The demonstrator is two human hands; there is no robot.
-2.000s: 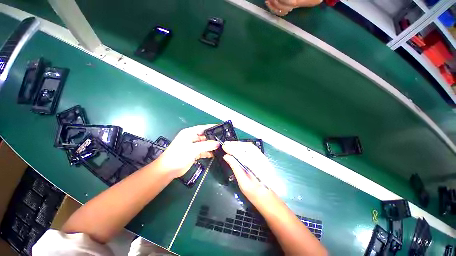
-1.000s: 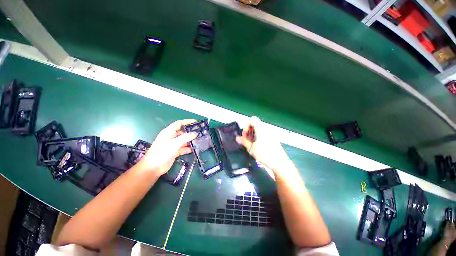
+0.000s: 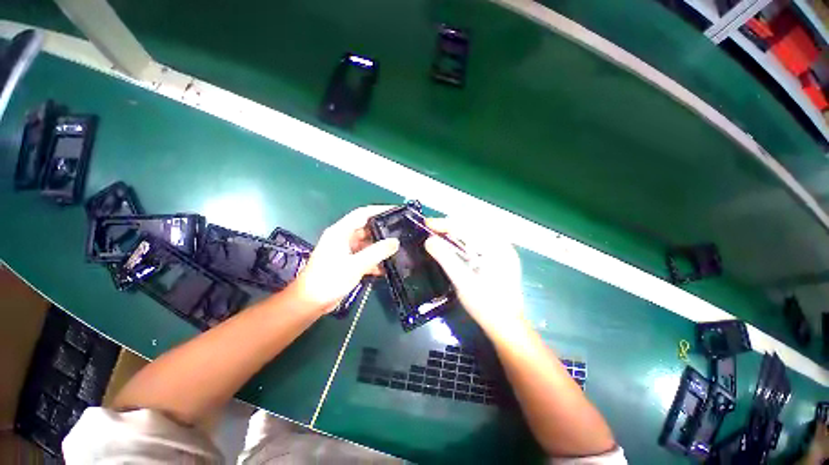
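Note:
A black phone housing [image 3: 414, 268] is held tilted above the bench in front of me. My left hand [image 3: 344, 259] grips its left edge, thumb on its face. My right hand [image 3: 477, 272] is at its upper right, holding slim tweezers [image 3: 440, 232] whose tips are near the housing's top end. I cannot tell whether a pad is in the tips. Whether a second housing lies behind the held one is hidden. A grid of small black adhesive pads [image 3: 436, 373] lies on the bench below, partly covered by my right forearm.
A loose pile of housings [image 3: 186, 272] lies at left, two more [image 3: 68, 159] at far left. Another stack [image 3: 700, 409] is at right beside a yellow bit [image 3: 684, 349]. A white rail [image 3: 318, 145] separates the bench from the green conveyor [image 3: 564, 136], which carries several housings. A carton [image 3: 104, 377] is at lower left.
The two housings seen apart a second ago now show as one held between my hands. My right hand has moved in to its top end with the tweezers. Conveyor housings have shifted right in view.

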